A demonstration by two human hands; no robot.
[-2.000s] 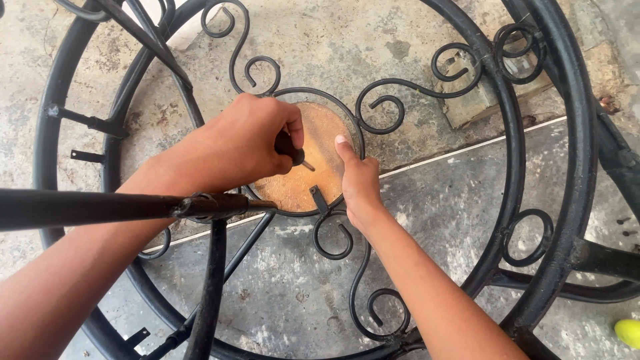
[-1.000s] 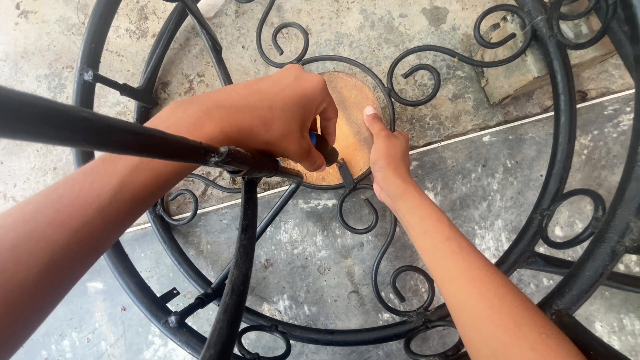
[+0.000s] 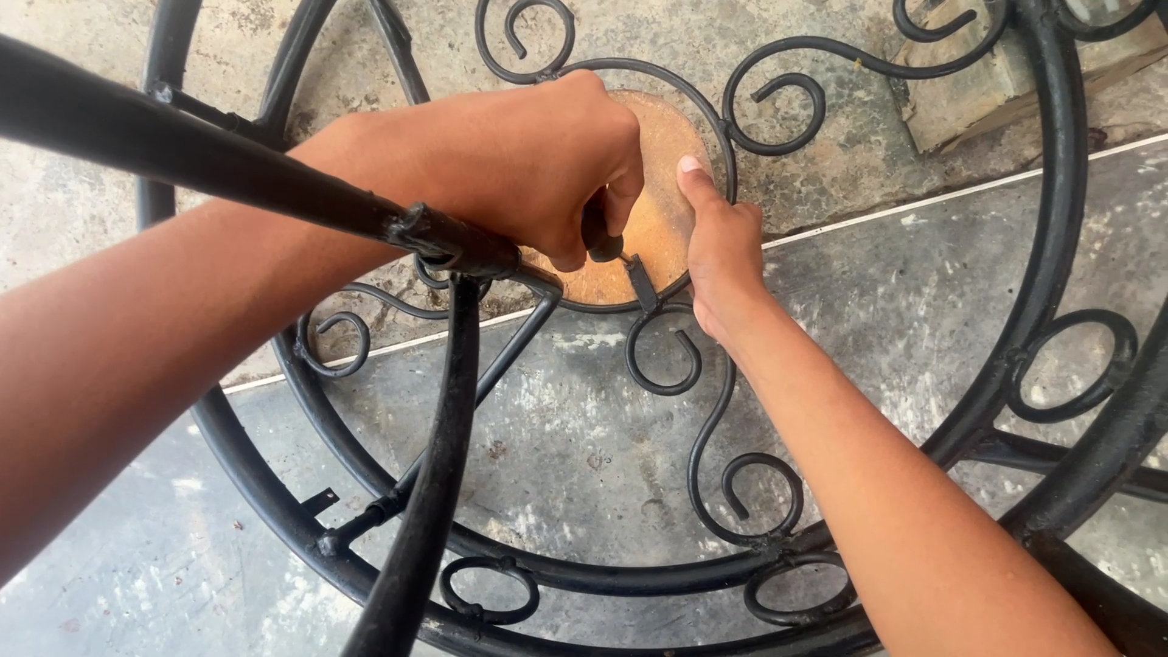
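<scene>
A round tan wooden disc [image 3: 671, 205] lies within the small centre ring of a black metal frame [image 3: 639, 575] with scrollwork. My left hand [image 3: 557, 173] is closed on a dark-handled screwdriver [image 3: 602, 239], whose short shaft meets a small flat metal tab [image 3: 641, 285] at the disc's lower edge. Whatever fastener is at the tip is too small to make out. On the disc's right side, my right hand [image 3: 725, 242] grips the disc's edge and the ring, thumb on top and fingers hidden below.
A thick black tube [image 3: 228, 173] crosses over my left forearm and joins a curved leg [image 3: 447, 456]. Curled scrolls and the large outer rings surround both arms. Beneath is a worn concrete floor [image 3: 566, 438], with a stone slab [image 3: 976, 91] at the upper right.
The screwdriver tip, seen above the disc and clear of the tab two seconds ago, is now at the tab. My right hand keeps its hold on the disc's edge. The view has shifted.
</scene>
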